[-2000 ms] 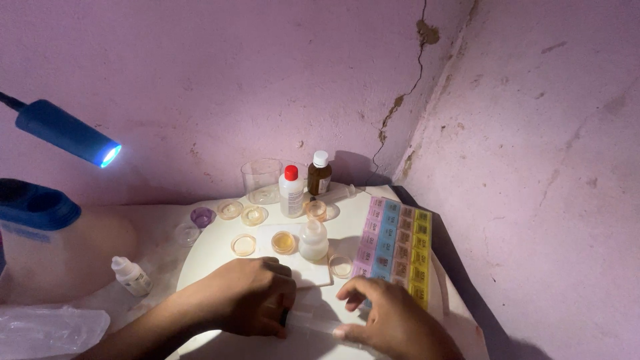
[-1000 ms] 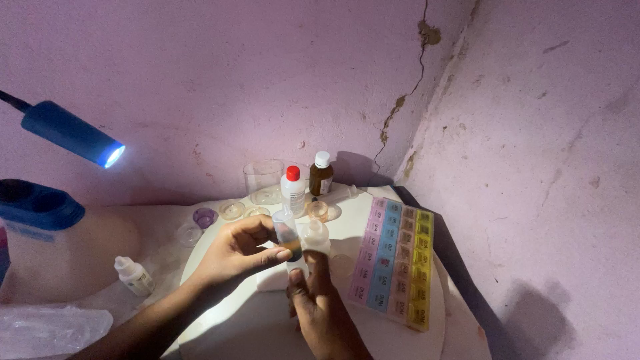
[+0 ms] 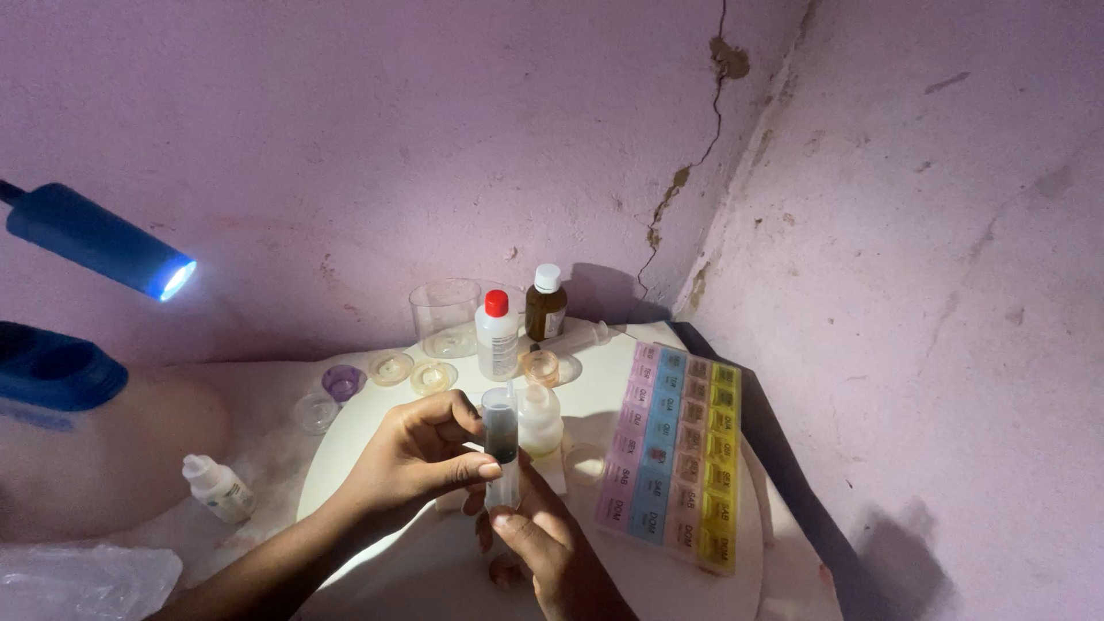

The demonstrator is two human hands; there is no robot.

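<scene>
A clear plastic syringe (image 3: 500, 431) stands upright between my hands, with a dark stopper inside its barrel. My left hand (image 3: 435, 453) pinches the barrel between thumb and fingers. Lower down, my right hand (image 3: 543, 526) grips the plunger end. Just behind the syringe is a translucent squeeze bottle (image 3: 540, 421) with pale liquid at its base. Farther back are a white bottle with a red cap (image 3: 498, 341) and a brown bottle with a white cap (image 3: 546, 306). A small peach-coloured cup (image 3: 542, 367) sits in front of them.
A multicoloured weekly pill organizer (image 3: 668, 457) lies at the right of the white round board (image 3: 345, 466). Toward the back wall are a clear cup (image 3: 446, 319) and another syringe (image 3: 573, 339). At left are small dishes (image 3: 343, 381), a dropper bottle (image 3: 218, 489), clear plastic (image 3: 86, 582) and a lit blue lamp (image 3: 103, 241).
Two seconds ago my hands were apart low over the board; they have come together around the upright syringe. Since one second ago, the amber colour seen by the syringe no longer shows.
</scene>
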